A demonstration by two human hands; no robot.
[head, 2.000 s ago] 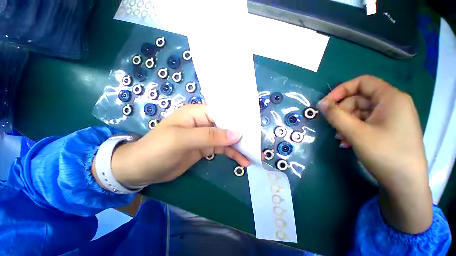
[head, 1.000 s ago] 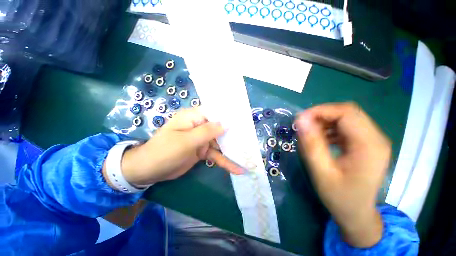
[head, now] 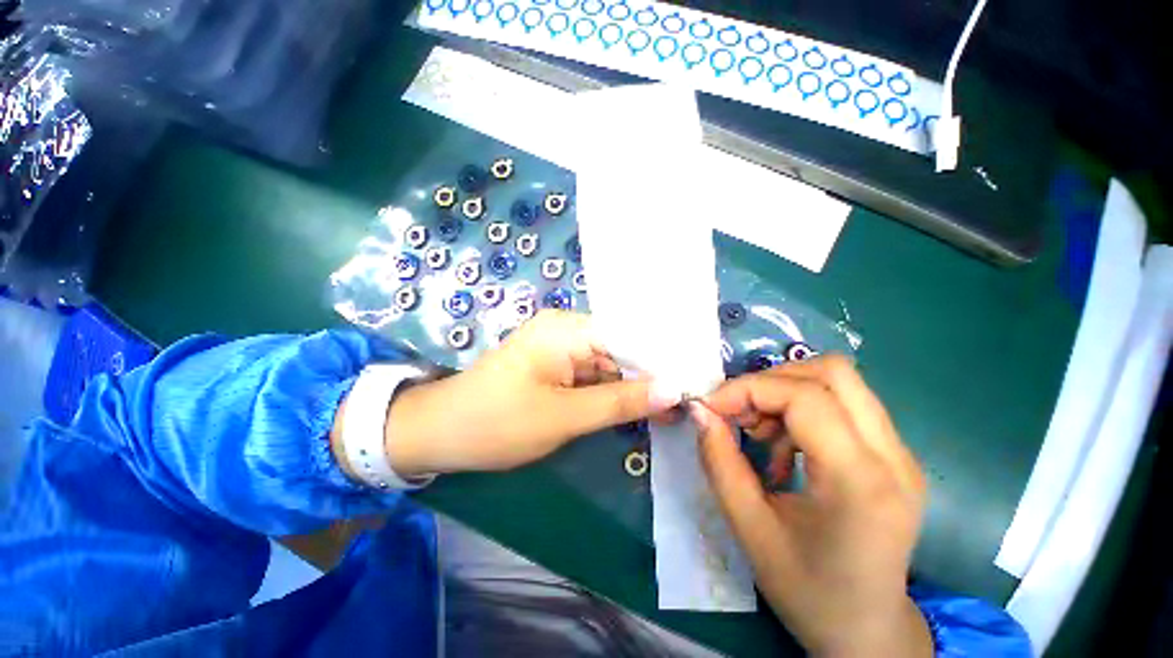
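Note:
A white release paper strip (head: 650,244) runs from the far side toward me, over the middle of a clear plastic pack (head: 367,276). My left hand (head: 521,392) grips the strip at its left edge. My right hand (head: 810,476) meets it at the strip, thumb and fingertips pinched at a tiny dark spot, too small to name. Faint ring shapes show on the strip's near end. Small round black components (head: 461,305) lie in the pack on both sides of the strip, many with pale rings on top; some are hidden by the hands and strip.
A blue-ring sticker sheet (head: 695,54) lies on a long dark box (head: 888,199) at the far side, with a white cable (head: 958,64). Spare white strips (head: 1093,411) curl at the right. Stacked plastic packs (head: 245,77) stand at the far left. The mat (head: 193,244) is green.
My right hand has moved left from beside the right-hand components to the strip, and its fingertips now meet my left hand's. The camera view has shifted, showing more of the blue-ring sheet.

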